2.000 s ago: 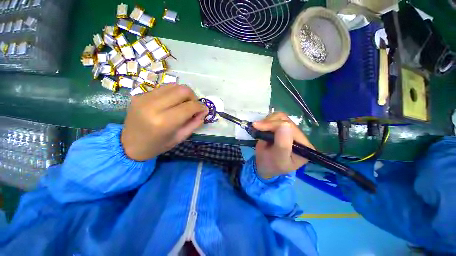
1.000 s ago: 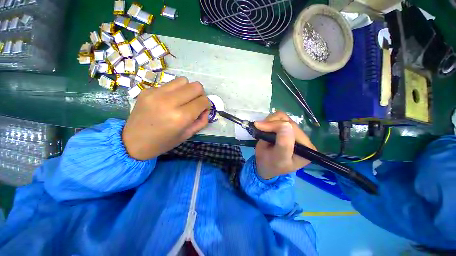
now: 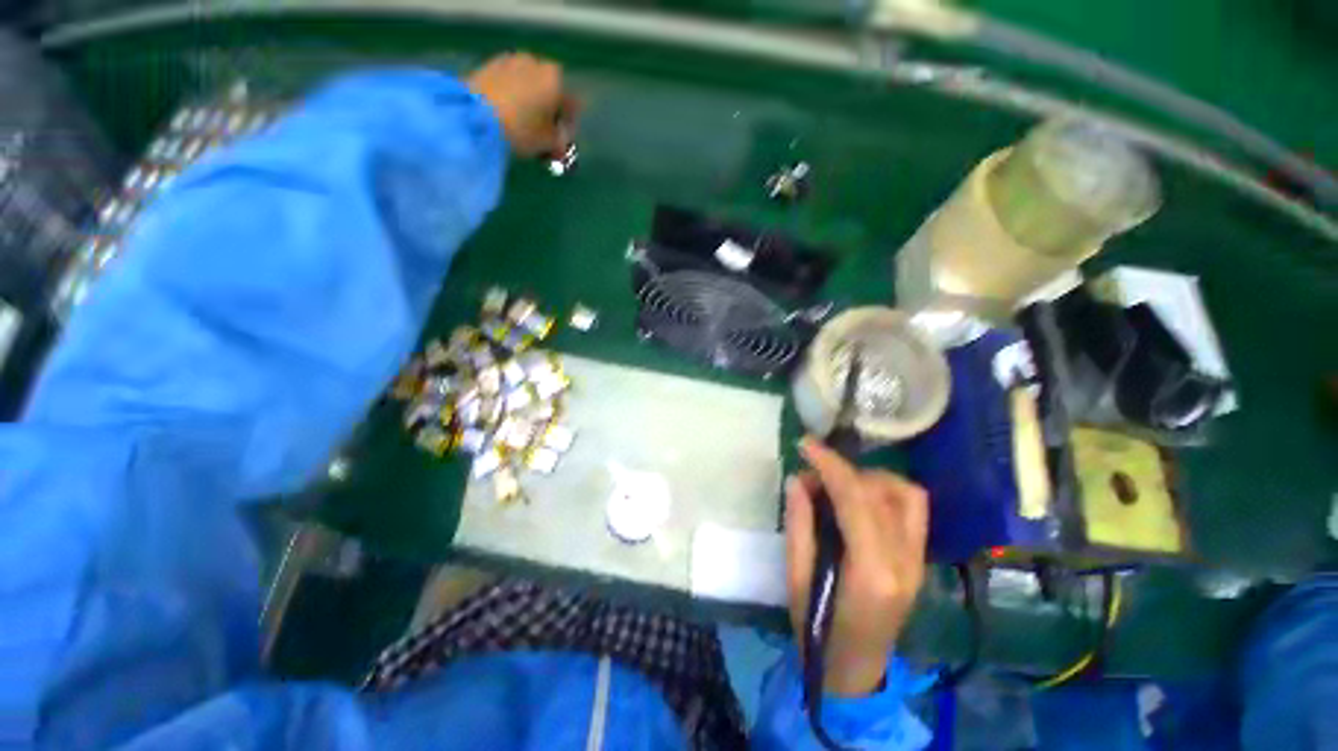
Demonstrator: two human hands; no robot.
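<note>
My left hand is stretched far out over the back of the bench. Its fingertips are on a small silver-and-dark piece, blurred, perhaps a cell with its board. My right hand holds the black soldering iron upright, its tip end down in the cream tip cleaner pot with silvery scraps. A flat white disc lies on the pale mat with no board visible on it. A pile of small battery cells lies at the mat's left edge.
The fume fan stands behind the mat. Another small assembly lies beyond it. The blue soldering station and yellow sponge are at right. Cream tape rolls stand behind the pot. Another person's blue sleeve shows at lower right.
The view has tilted up and shifted. My left hand has gone from the mat to the far back of the bench. My right hand has moved the iron from the board into the pot.
</note>
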